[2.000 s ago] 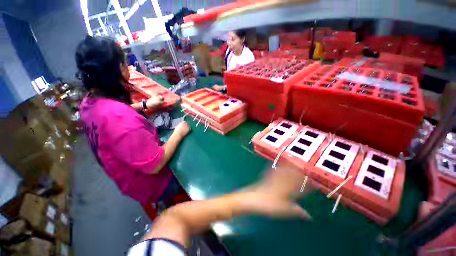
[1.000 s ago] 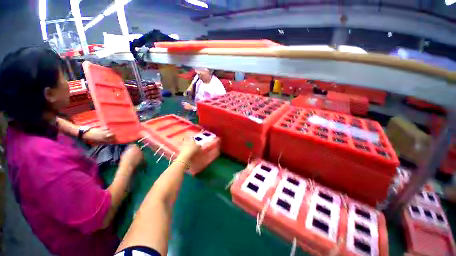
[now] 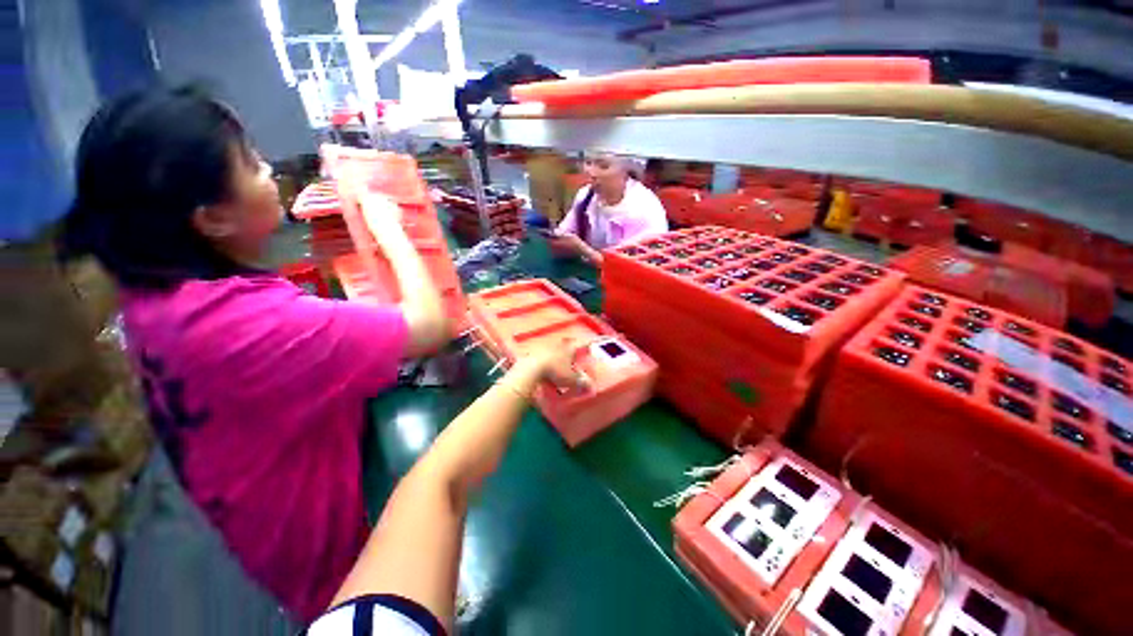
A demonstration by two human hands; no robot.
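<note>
My left hand (image 3: pixel 547 368) reaches in from the lower left and is over the near end of a salmon-pink foam tray (image 3: pixel 528 326), which rests on other foam. The fingers are bent down at a recess; whether they grip anything cannot be told. A white device with a dark screen (image 3: pixel 611 349) lies in the tray just right of the fingers. The tray's farther recesses are bare. White cords hang at its left edge. My right hand is out of the picture.
Deep red trays (image 3: pixel 696 354) stand right of the pink tray. Pink trays of white screened devices (image 3: pixel 770 509) lie at lower right. A person in a pink shirt (image 3: pixel 261 435) holds up a foam tray (image 3: pixel 404 236) at left. Another person (image 3: pixel 615 211) sits across the green bench (image 3: pixel 559 522). A shelf crosses above.
My left hand moved from above the green bench to the near end of the pink tray. Two screens showed there a second ago, one now. The neighbour has lifted a tray.
</note>
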